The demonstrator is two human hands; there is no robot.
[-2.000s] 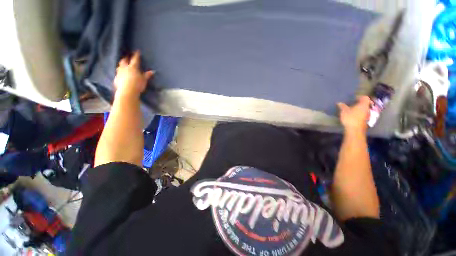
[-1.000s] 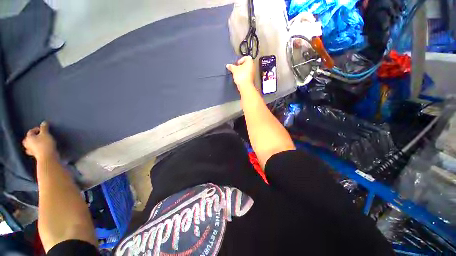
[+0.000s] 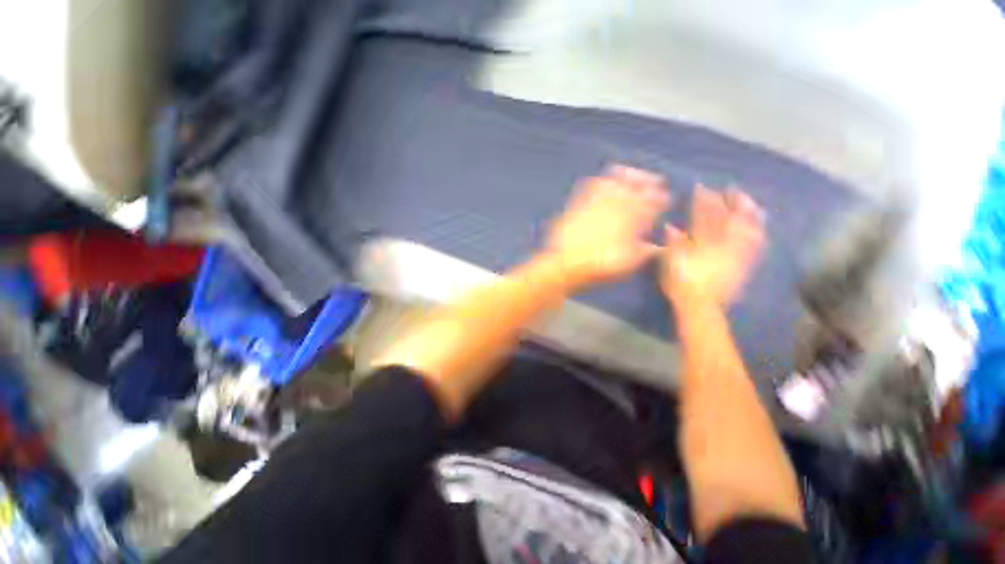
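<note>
A dark grey-blue cloth panel lies flat across the table, with more dark cloth bunched at its left end. My left hand and my right hand lie close together on the right half of the panel, palms down, blurred. The fingers look spread and hold nothing that I can see. The shears are a blurred dark shape right of the panel. The phone is blurred near the table's front right corner.
The pale table shows beyond the panel. A blue crate stands below the table's left front edge, with red cloth farther left. Blue plastic is at the right edge. A beige padded board is at the upper left.
The view has swung back to the left. My hands have come together on the panel from its two ends. The panel's right part slants down more toward the front edge.
</note>
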